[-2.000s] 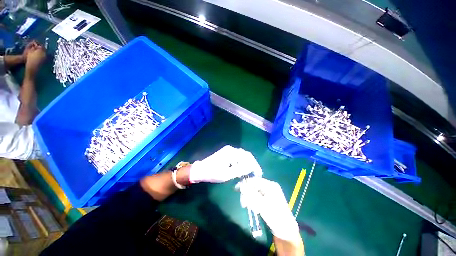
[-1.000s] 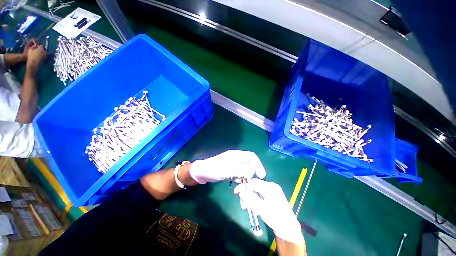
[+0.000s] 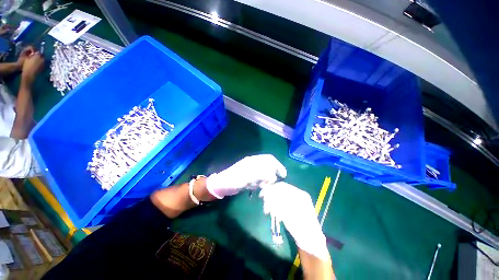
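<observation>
My left hand (image 3: 249, 174), in a white glove with a pinkish cuff, meets my right hand over the green bench between the two blue bins. My right hand (image 3: 292, 210), also gloved in white, is closed around a small bunch of thin silver-white rod parts (image 3: 276, 228), whose knobbed ends stick out below its fingers. The fingertips of both hands touch at the top of the bunch. What my left fingers pinch there is hidden by glare and the gloves.
A large blue bin (image 3: 189, 73) at left and a darker blue bin (image 3: 377, 74) at right hold rod heaps. A small blue tray (image 3: 441, 167) adjoins the right bin. A lone rod (image 3: 434, 262) lies far right. A person's hands (image 3: 31, 59), a rod heap (image 3: 74, 64) and a paper sheet (image 3: 74, 26) are upper left.
The view has shifted slightly, so the bins sit a little further left and the right bin higher. My hands have drawn closer together, and less of the bunch shows between them.
</observation>
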